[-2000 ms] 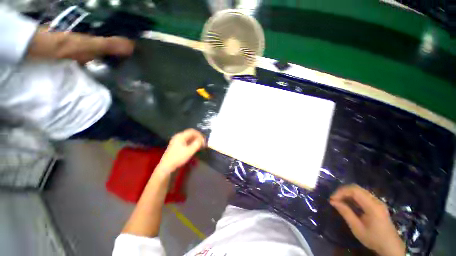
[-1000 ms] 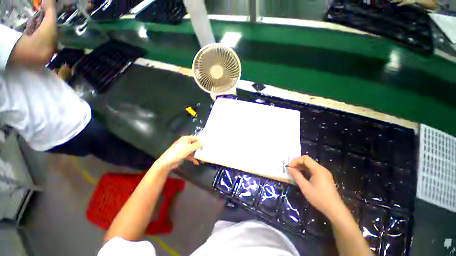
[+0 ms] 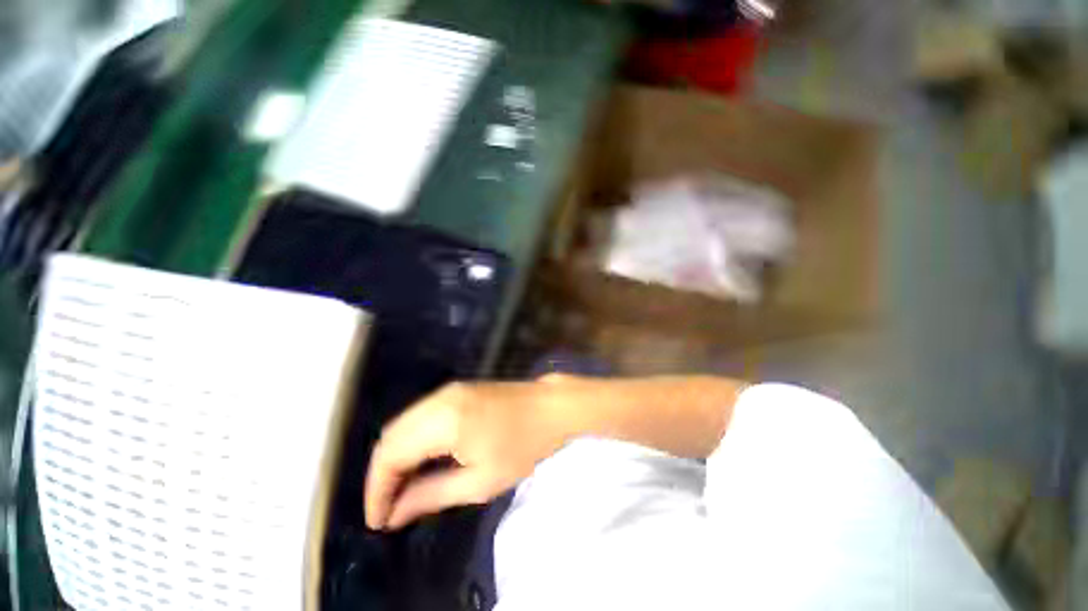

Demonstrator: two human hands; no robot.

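Note:
A white sheet with rows of small grey marks [image 3: 191, 418] fills the left side of the view, over the black tray. Its near edge looks thick and yellowish. My right hand [image 3: 447, 454] is just right of this sheet, over the dark tray area, with thumb and index tips close together. Blur hides whether anything is pinched. The glossy black tray [image 3: 358, 269] shows between the sheet and the bench edge. My left hand is not in view.
A second white sheet with rows of marks [image 3: 382, 107] lies beyond the tray, beside the green conveyor [image 3: 179, 215]. Small white bits [image 3: 507, 134] lie on the dark green bench. A brown open box [image 3: 835, 227] beyond the bench edge holds crumpled white material. A red object [image 3: 698, 54] is behind.
The view has swung right, and the fan and neighbour have left it. The front sheet's plain white face has given way to a marked one. My right hand is off the sheet; my left has left view.

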